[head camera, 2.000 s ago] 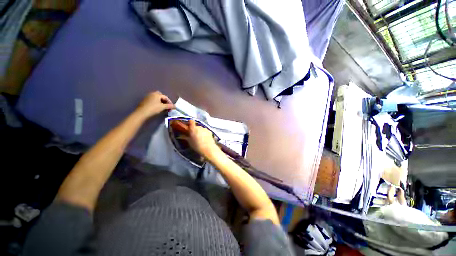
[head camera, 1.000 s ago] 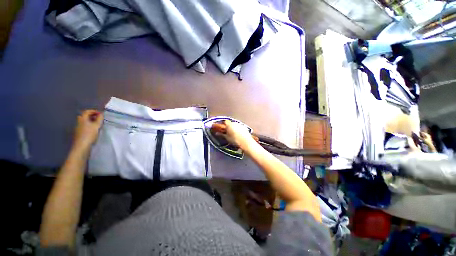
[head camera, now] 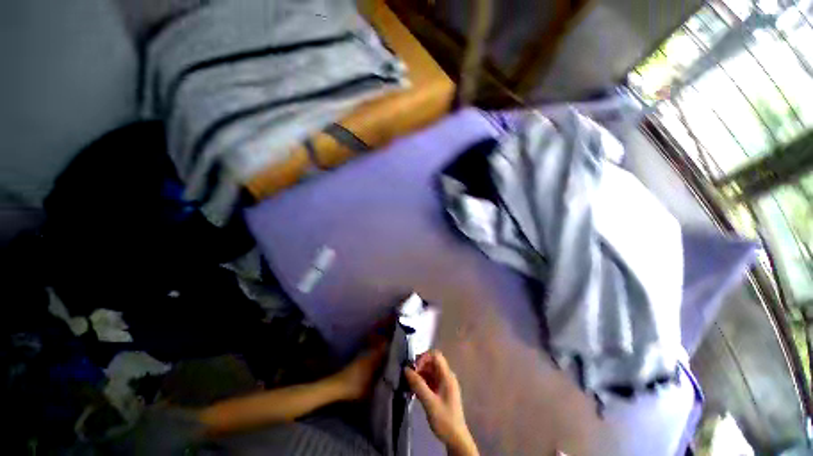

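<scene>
A light grey garment piece (head camera: pixel 421 328) with a dark edge is held at the near edge of the purple-covered pressing table (head camera: pixel 392 223), seen narrow and nearly edge-on. My right hand (head camera: pixel 439 392) pinches its dark edge between thumb and fingers. My left hand (head camera: pixel 361 370) is at the other side of the piece, blurred and partly hidden by it, so its grip cannot be made out. The iron is not in view.
A crumpled pile of grey garments (head camera: pixel 579 240) with black parts lies on the table's far side. Flat grey pieces with dark stripes (head camera: pixel 276 80) lie on a yellow-brown bench (head camera: pixel 423 93) at upper left. Dark cloth heaps (head camera: pixel 134 294) lie at left. A grille window is at upper right.
The view has swung left towards the bench. My right hand has let go of the iron and taken hold of the garment piece, which is now lifted and no longer spread flat.
</scene>
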